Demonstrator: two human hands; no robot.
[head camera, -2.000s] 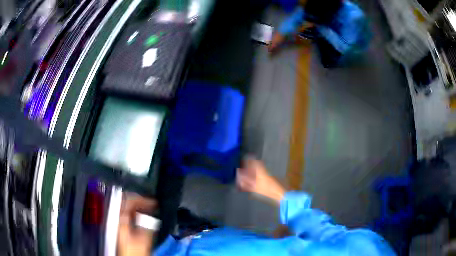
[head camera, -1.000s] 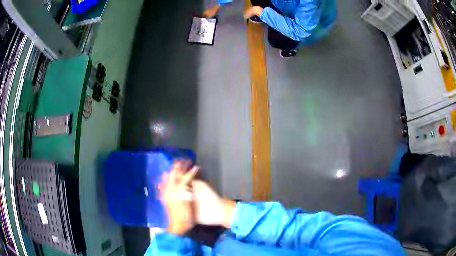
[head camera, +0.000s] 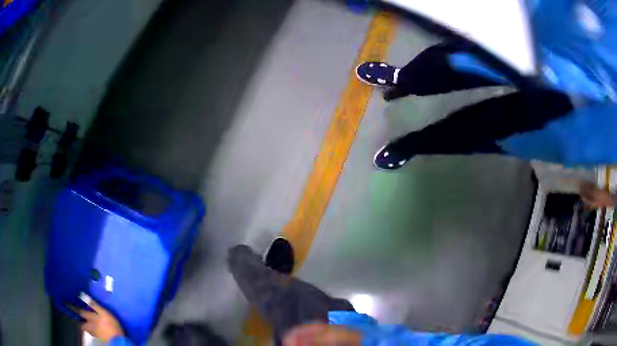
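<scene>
A blue plastic stool (head camera: 128, 253) stands at the lower left, its flat seat and the open frame of its side in view. My left hand (head camera: 101, 321) is at the seat's near edge, with its fingers hooked over the edge and one whitish fingertip. My right hand (head camera: 321, 334) is low in the middle, blurred and cut off by the bottom edge; its fingers cannot be made out and I see nothing in it.
Another person in a blue smock (head camera: 568, 132) stands close at the upper right, beside a white board with a dark edge (head camera: 487, 27). A yellow-orange line (head camera: 331, 155) crosses the grey floor. A white machine cabinet (head camera: 541, 290) is at the lower right; a green-topped bench is left.
My hands were together over the stool; now they are apart, the left at the seat's edge. The other person has risen from a crouch and come nearer, and the board has left the floor.
</scene>
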